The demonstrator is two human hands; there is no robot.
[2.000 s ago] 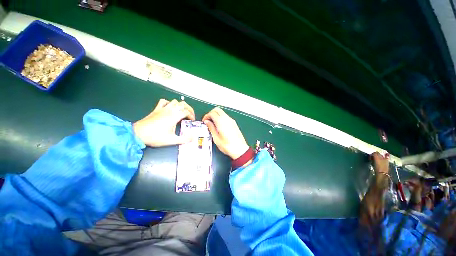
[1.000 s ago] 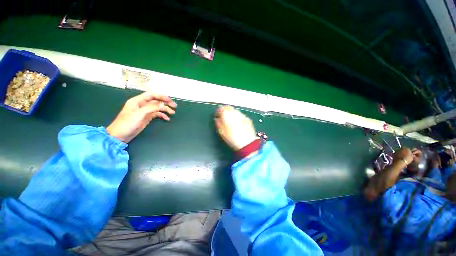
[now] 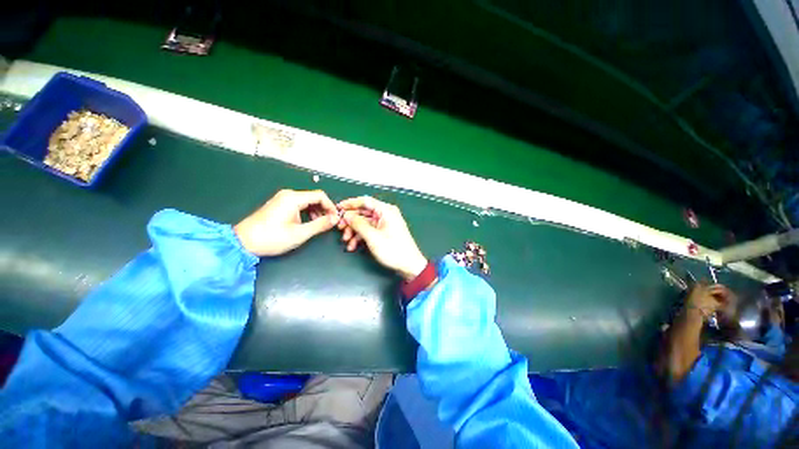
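My left hand (image 3: 289, 223) and my right hand (image 3: 379, 233) meet fingertip to fingertip above the dark-green bench. Between them they pinch a tiny dark, pinkish small component (image 3: 341, 213), mostly hidden by the fingers. A loose component pile (image 3: 473, 256) of coppery, dark and white bits lies on the bench just right of my right wrist. A blue parts bin (image 3: 117, 157) at the left holds many small cream-tan parts (image 3: 86, 144).
A white rail (image 3: 368, 163) runs between the bench and the green belt (image 3: 307, 92). Two phone housings (image 3: 398, 105) (image 3: 187, 43) lie on the belt. White specks lie near the rail. Another person's hand and arm (image 3: 692, 329) are at the far right.
The phone housing that lay between my hands two seconds ago is gone from the bench. My hands were apart one second ago and have come together on a small component.
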